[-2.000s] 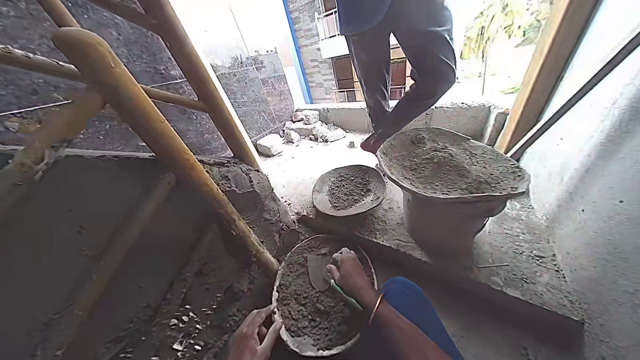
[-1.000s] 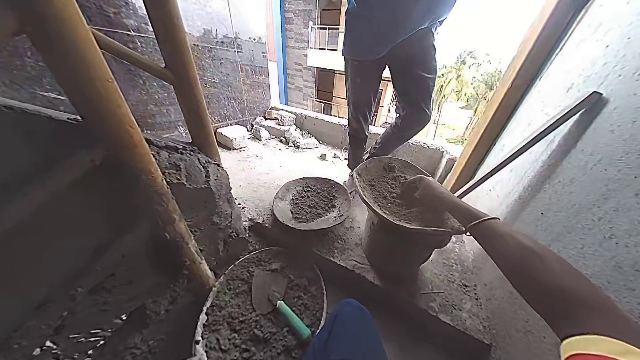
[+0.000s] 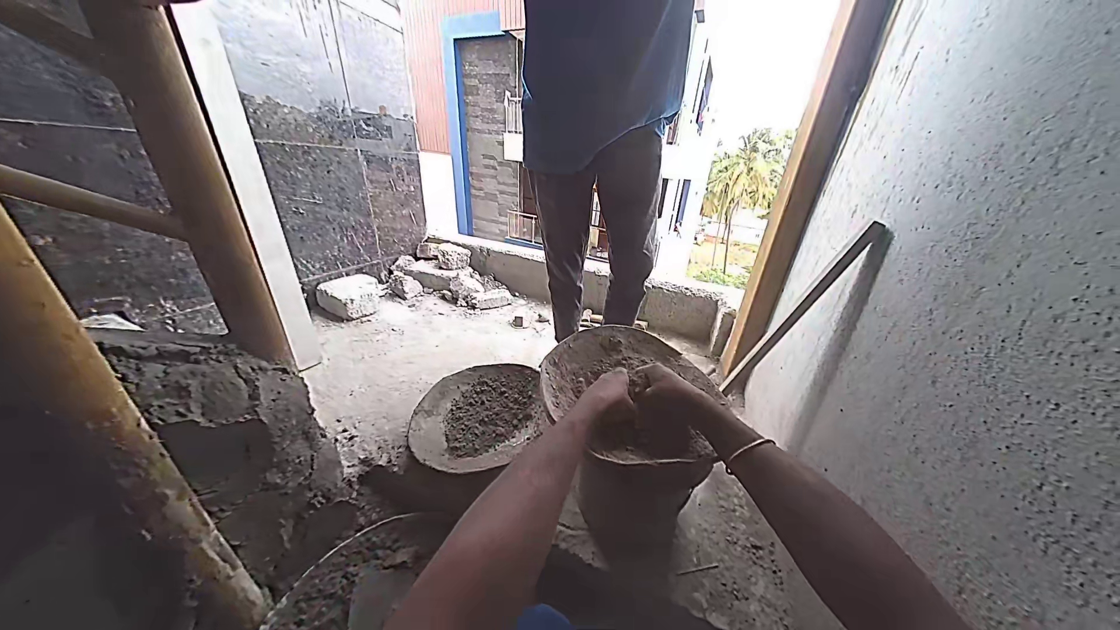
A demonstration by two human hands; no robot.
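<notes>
Both my hands are side by side in a shallow pan [image 3: 569,372] of grey mortar mix that rests on top of a bucket [image 3: 630,507]. My left hand [image 3: 608,394] has its fingers curled down at the mix; whether it holds any cannot be seen. My right hand [image 3: 667,398], with a bangle [image 3: 751,449] at the wrist, is bent into the mix close beside it, its fingertips hidden. Left of the bucket sits a second pan [image 3: 430,429] with mix in it. At the bottom edge, a larger pan of mortar [image 3: 350,556] is partly hidden by my left forearm.
A person [image 3: 604,175] stands just beyond the bucket. Yellowish scaffold poles [image 3: 197,175] rise at the left beside a rough mortar-covered ledge [image 3: 227,420]. Broken concrete pieces [image 3: 350,296] lie near the low parapet. A bar [image 3: 805,306] leans on the rough right wall [image 3: 980,350].
My right hand let go of the green-handled trowel between the first and second frames and moved to the pan on the bucket. My left hand has since come there too. The view has shifted.
</notes>
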